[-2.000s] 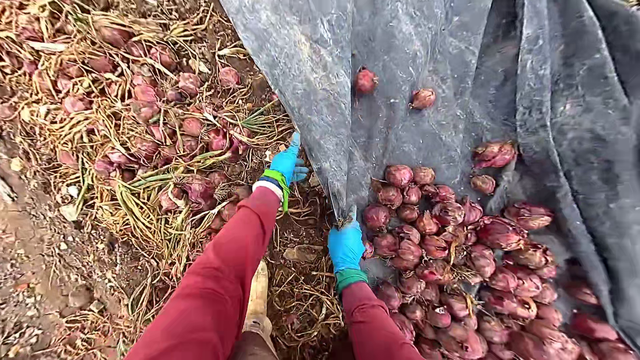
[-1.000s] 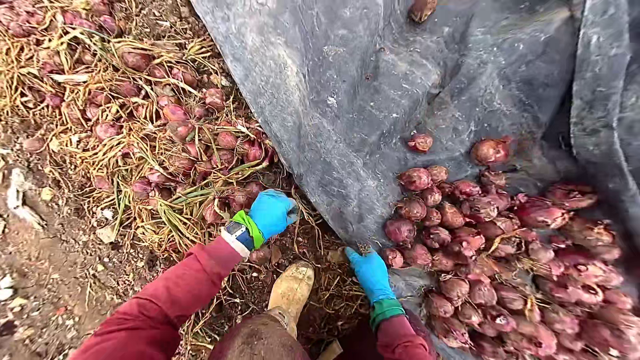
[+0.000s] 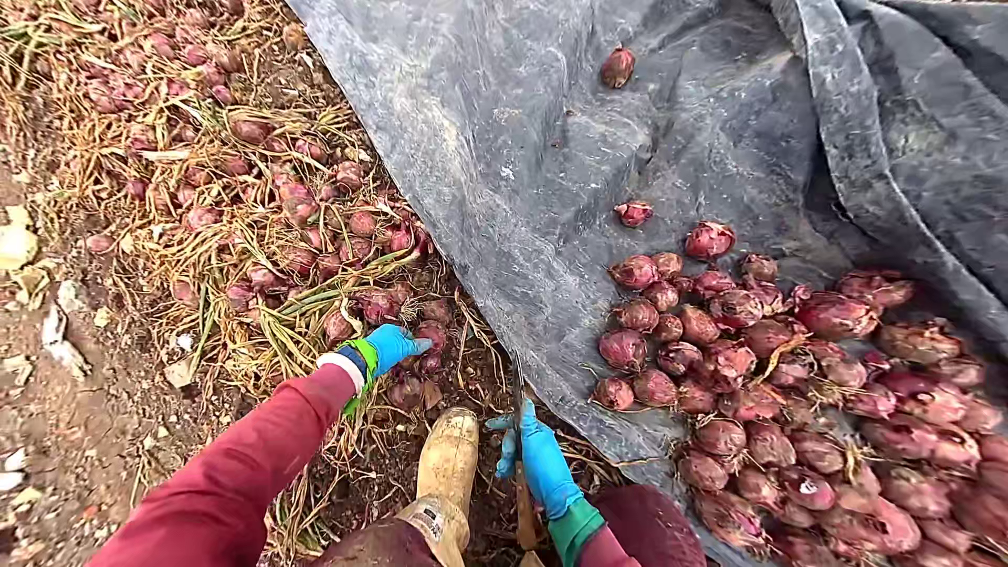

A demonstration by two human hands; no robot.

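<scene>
My left hand [image 3: 391,348], in a blue glove with a bright green band at the wrist, reaches down at the near edge of a heap of red onions with dry tops [image 3: 299,260]. Its fingertips are against a red onion [image 3: 431,335]; whether they grip it is hidden. My right hand [image 3: 529,453], also blue-gloved, is beside the tarp's edge and holds a knife [image 3: 524,504] with a narrow dark blade and what looks like a wooden handle, blade pointing away from me. Right of it, a pile of topped red onions [image 3: 748,378] lies on a grey plastic tarp [image 3: 504,189].
A muddy tan boot [image 3: 449,465] stands on the soil between my hands. A single onion [image 3: 617,68] lies farther up the tarp, and another [image 3: 633,213] sits above the pile. The tarp has raised folds [image 3: 858,142] at the right. Pale debris [image 3: 59,339] lies on the left soil.
My left hand has moved from the bare soil near the tarp onto the edge of the onion heap. The fingers of my right hand are spread wider about the knife.
</scene>
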